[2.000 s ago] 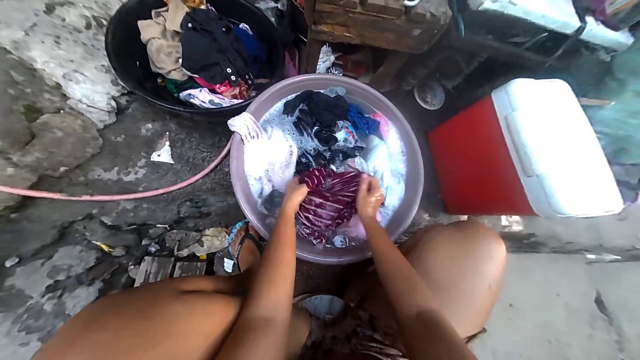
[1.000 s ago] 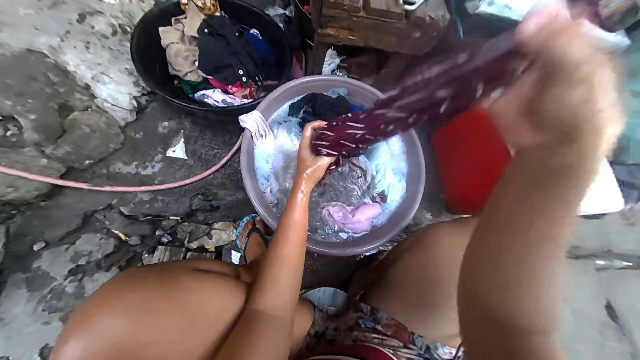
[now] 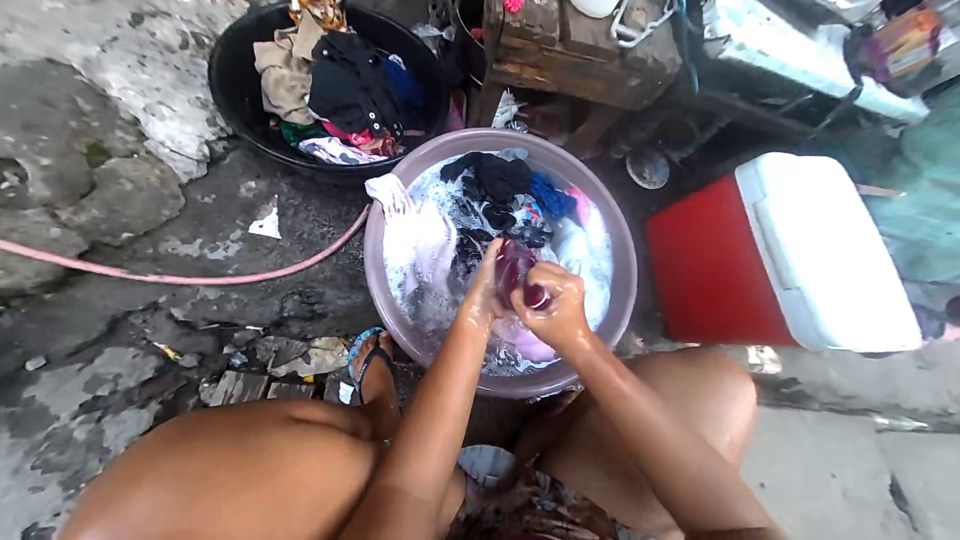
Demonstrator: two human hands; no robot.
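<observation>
Both hands hold a bunched maroon patterned cloth (image 3: 514, 267) over a round mauve plastic basin (image 3: 379, 307) of sudsy water. My left hand (image 3: 484, 289) supports the cloth from the left, its palm against it. My right hand (image 3: 553, 304) is closed around the cloth's near end, fist curled. Behind them, black garments (image 3: 495, 178) and a blue cloth (image 3: 553, 196) lie in the suds. A white cloth (image 3: 390, 195) hangs over the basin's left rim. Below my hands, a pink cloth (image 3: 525, 341) is partly in the water, and pale cloths lie at the right.
A black tub (image 3: 232, 112) of clothes stands behind left. A pink hose (image 3: 187, 280) runs along the rough wet ground to the basin. To the right is a red and white cooler (image 3: 712, 270); behind stands a wooden bench (image 3: 577, 71). My sandalled foot (image 3: 373, 360) is beside the basin.
A second ago the maroon cloth was stretched out, my right hand raised far to the right. Now that hand is back over the basin beside my left, and the cloth is bunched.
</observation>
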